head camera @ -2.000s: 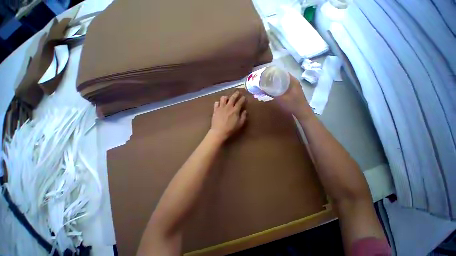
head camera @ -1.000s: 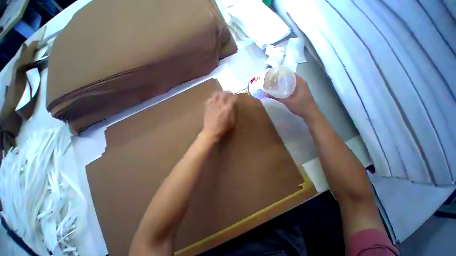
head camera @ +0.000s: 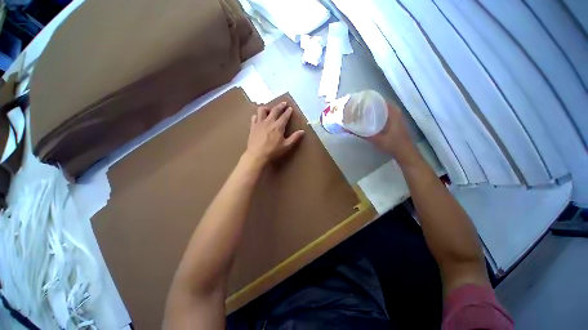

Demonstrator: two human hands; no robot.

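A brown panel point(head camera: 187, 187) with notched far corners lies flat in front of me, its near edge along a yellow edge guide point(head camera: 303, 256). My left hand point(head camera: 271, 134) rests on the panel near its far right corner, fingers spread, holding nothing. My right hand point(head camera: 392, 132) grips a translucent glue bottle point(head camera: 366, 113), tilted with its base toward me and its red-marked label to the left. The bottle's nozzle end is near the panel's right edge; whether it touches the edge I cannot tell.
A thick stack of brown panels point(head camera: 138, 64) stands at the far left. A bundle of white strips point(head camera: 42, 251) lies at the left. White scraps point(head camera: 313, 49) and a white strip piece point(head camera: 332, 64) lie beyond the bottle. Layered white sheets point(head camera: 445, 77) cover the right side.
The view has shifted and turned, so the panel appears further left. The bottle has moved from the panel's far edge to its right edge. My left hand's fingers have spread out.
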